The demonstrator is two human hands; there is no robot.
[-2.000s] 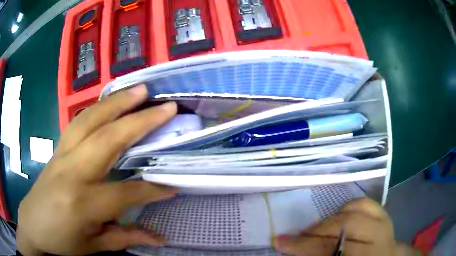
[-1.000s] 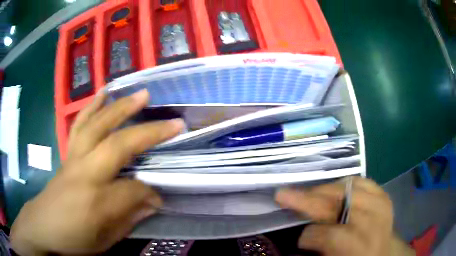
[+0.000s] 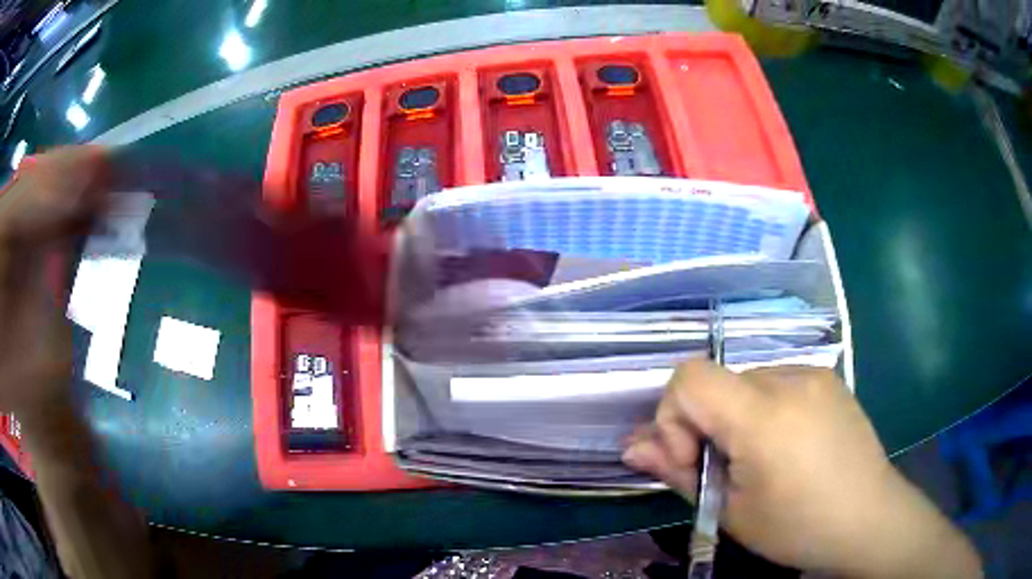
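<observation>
An open white carton (image 3: 846, 339) of upright sheets, with a blue-printed sheet (image 3: 611, 226) at its back, rests over the red phone tray (image 3: 736, 124). My left hand (image 3: 51, 215) is at the far left, blurred, its fingers closed on a long dark red piece (image 3: 306, 266) that reaches right to the carton's left side. The blur hides what the piece is. My right hand (image 3: 781, 441) is at the carton's front right and holds silvery tweezers (image 3: 708, 498) upright, tips over the sheets. Red phone housings (image 3: 523, 124) lie in the tray pockets behind the carton, partly covered by it.
One more housing (image 3: 315, 396) lies in the tray's front left pocket. White sheets (image 3: 108, 294) and a small white card (image 3: 187, 346) lie on the green bench at left. A pale rail (image 3: 226, 85) runs behind the tray. A blue stool (image 3: 985, 441) stands at lower right.
My left hand has left the carton and moved far left, now with the dark red piece. The carton sits further right, more of the tray shows, and the dotted sheets in front are out of sight.
</observation>
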